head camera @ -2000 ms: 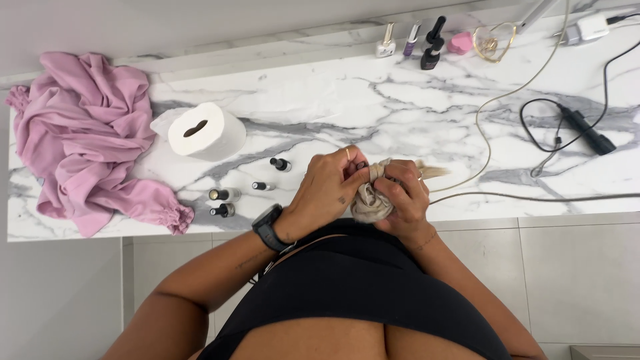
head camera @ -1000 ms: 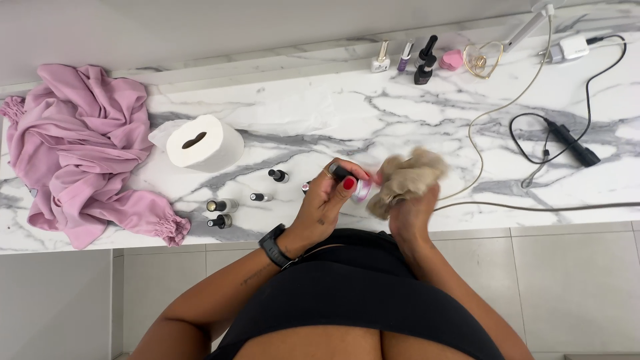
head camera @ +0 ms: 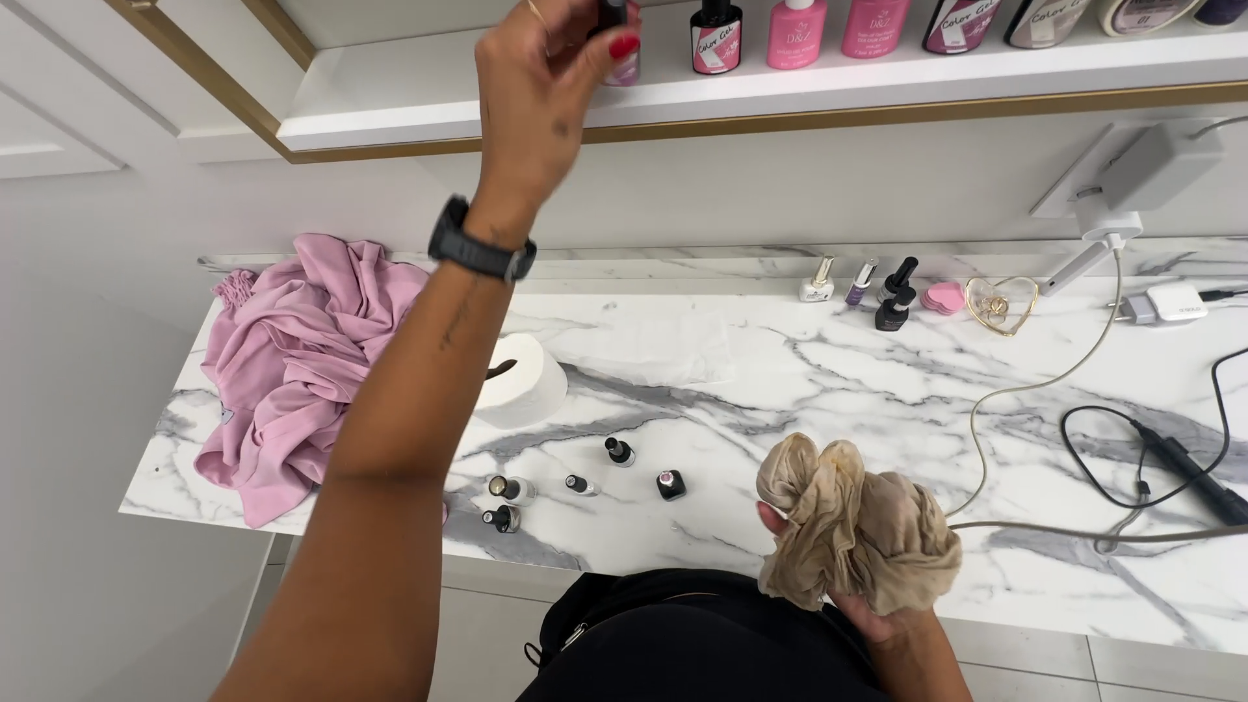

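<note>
My left hand (head camera: 546, 88) is raised to a white wall shelf with its fingers around a nail polish bottle (head camera: 622, 60) with a dark cap, beside a row of other bottles. Whether that bottle rests on the shelf, I cannot tell. My right hand (head camera: 877, 619) holds a crumpled beige cloth (head camera: 858, 526) over the marble-patterned counter. Between my arms, small polish bottles stand or lie on the counter, among them a black one (head camera: 671, 485) and a black-capped one (head camera: 619, 451). A paper roll (head camera: 526, 380) is partly hidden behind my left arm.
The gold-edged shelf (head camera: 390, 122) overhangs the counter (head camera: 624, 526). A pink garment (head camera: 302, 370) lies at the left. Polish bottles (head camera: 895, 308), a heart-shaped dish (head camera: 1001, 304) and a pink item (head camera: 943, 297) stand along the back. Cables (head camera: 990, 395) and a black device (head camera: 1194, 478) lie right, below wall plugs (head camera: 1160, 166).
My left hand has moved from beside the cloth up to the shelf with a bottle. The cloth, bunched between both hands earlier, is now in my right hand alone. The view has tilted up.
</note>
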